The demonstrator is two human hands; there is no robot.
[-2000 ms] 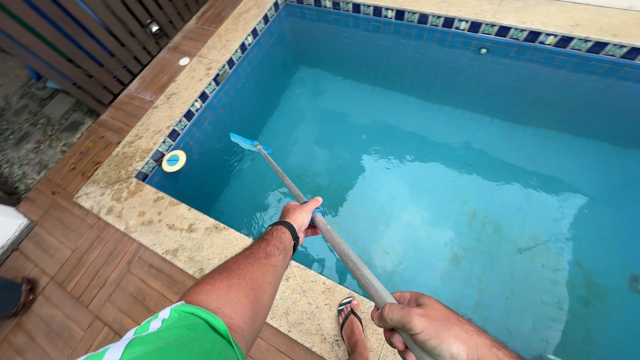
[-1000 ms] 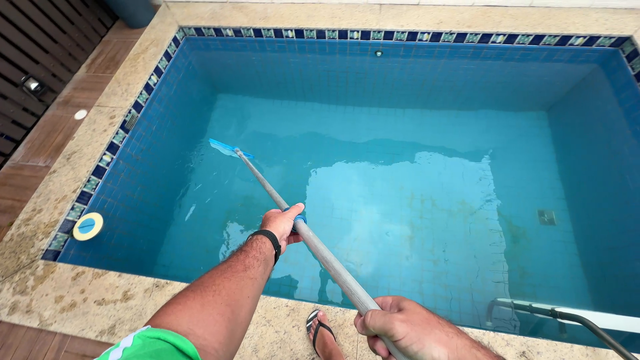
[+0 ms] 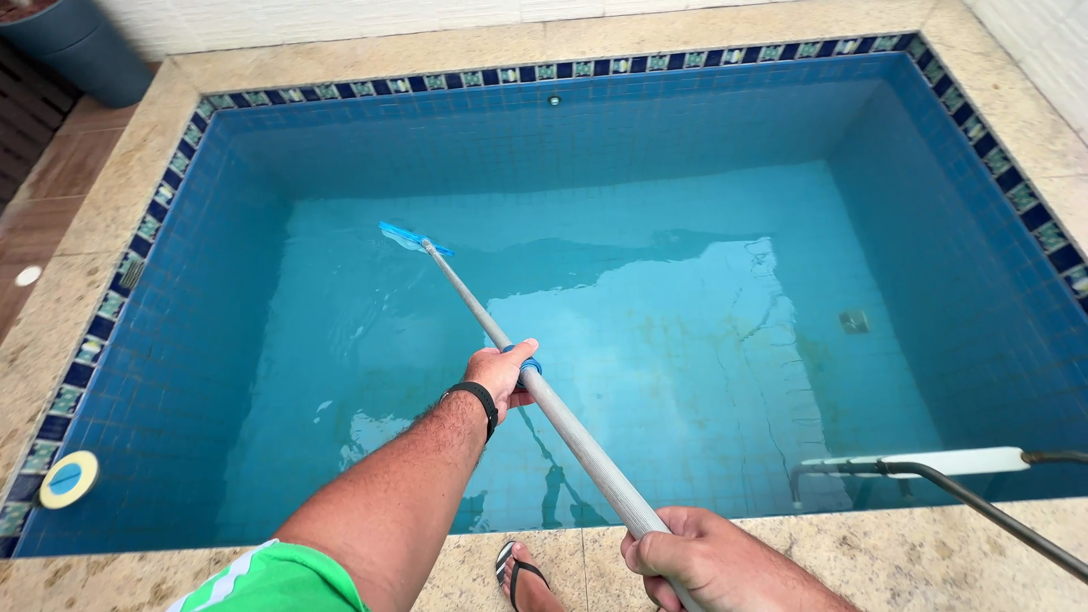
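A grey telescopic pole [image 3: 582, 433] slants from the lower right out over the swimming pool. My left hand [image 3: 501, 374] is closed around it at the blue locking collar [image 3: 529, 360], with a black band on the wrist. Lower down, near its close end, my right hand [image 3: 693, 557] grips the same pole. At the far tip a blue skimmer net head [image 3: 415, 238] lies at the water's surface, left of the pool's middle; part of it looks submerged. The pool water [image 3: 646, 340] is clear, with brownish stains on the floor tiles.
Stone coping [image 3: 731, 544] borders the pool, and a foot in a flip-flop [image 3: 523, 578] stands on its near edge. A metal ladder rail with a white step [image 3: 960, 461] is at right. A round skimmer lid [image 3: 70, 479] lies at left; a blue-grey planter [image 3: 81, 51] stands beyond the far left corner.
The view has swung right and now takes in the ladder and the pool's right side. The net head has moved away from the left wall, towards the middle. Both hands keep hold of the pole.
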